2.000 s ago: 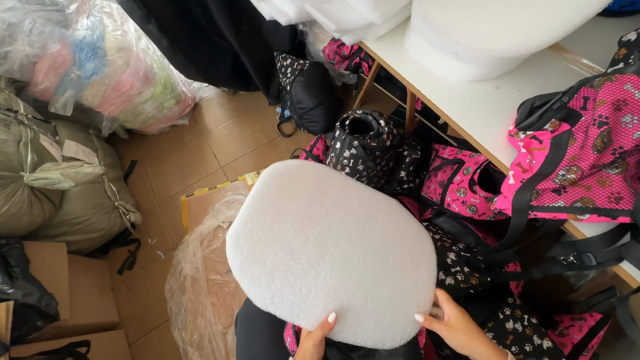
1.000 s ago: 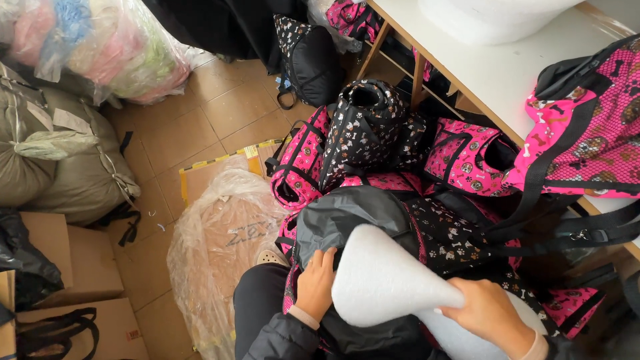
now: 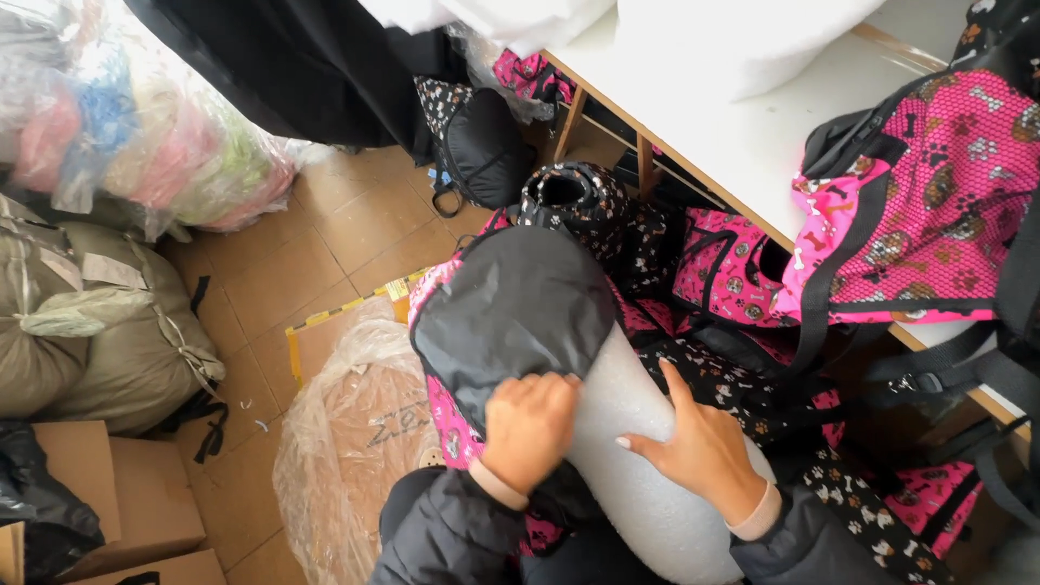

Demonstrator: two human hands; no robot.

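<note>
On my lap lies a pink patterned fabric bag [image 3: 448, 414] with a black fabric panel [image 3: 512, 301]. A white oval foam sheet [image 3: 626, 455], bent, is partly tucked under that black panel. My left hand [image 3: 532, 426] grips the panel's edge with curled fingers, close to the foam. Spread over the foam is my right hand [image 3: 699, 447], its thumb and forefinger apart, pressing on the surface. The far end of the foam is hidden beneath the black fabric.
A white table [image 3: 682, 122] holds white foam and a pink mesh bag [image 3: 934, 195]. Patterned bags [image 3: 723, 268] are heaped beside my lap. To the left are plastic-covered cardboard [image 3: 366, 439], cardboard boxes [image 3: 150, 496], tan sacks [image 3: 122, 325] and a clear-wrapped bundle [image 3: 154, 122].
Two seconds ago both hands held the foam flat above the bag. It now lies lower, partly inside the black fabric. My left hand has moved onto the panel's edge.
</note>
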